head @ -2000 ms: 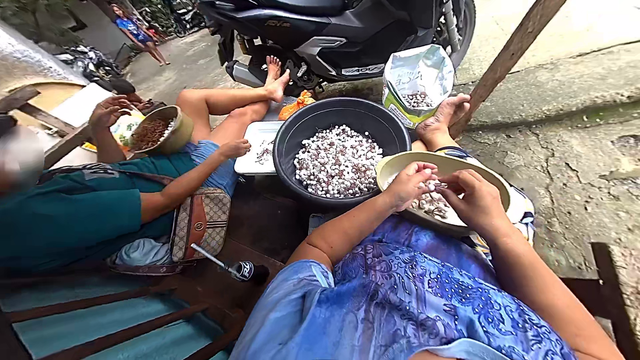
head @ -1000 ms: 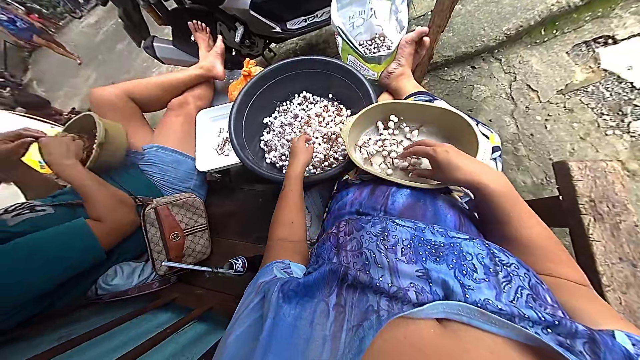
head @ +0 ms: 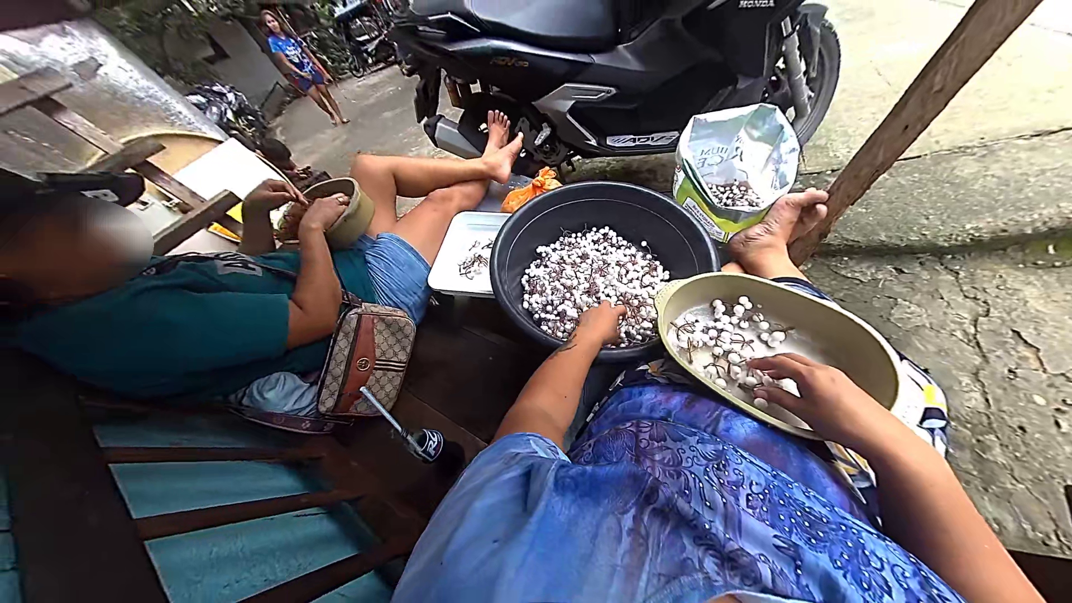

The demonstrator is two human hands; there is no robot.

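A large black plastic basin (head: 536, 251) holds a heap of small white balls with dark stems (head: 586, 276). My left hand (head: 601, 325) reaches into the near right side of the heap; its fingertips are among the pieces, and whether they grip any cannot be told. On my lap, touching the basin's right side, rests an oval beige tub (head: 846, 335) with a smaller lot of the same pieces (head: 729, 335). Over the tub's near side my right hand (head: 804, 389) is spread with bent fingers, its tips at the pieces.
An opened bag (head: 737, 159) with similar pieces stands behind the tub. Left of the basin lie a white tray (head: 461, 280) and an orange plastic bag (head: 532, 191). A co-worker at left holds a bowl (head: 356, 219). A motorcycle (head: 620, 84) and a wooden post (head: 921, 126) stand beyond.
Two seconds ago both my hands were together over the beige tub. Since then my left hand has moved to the black basin, while my right hand has stayed at the tub.
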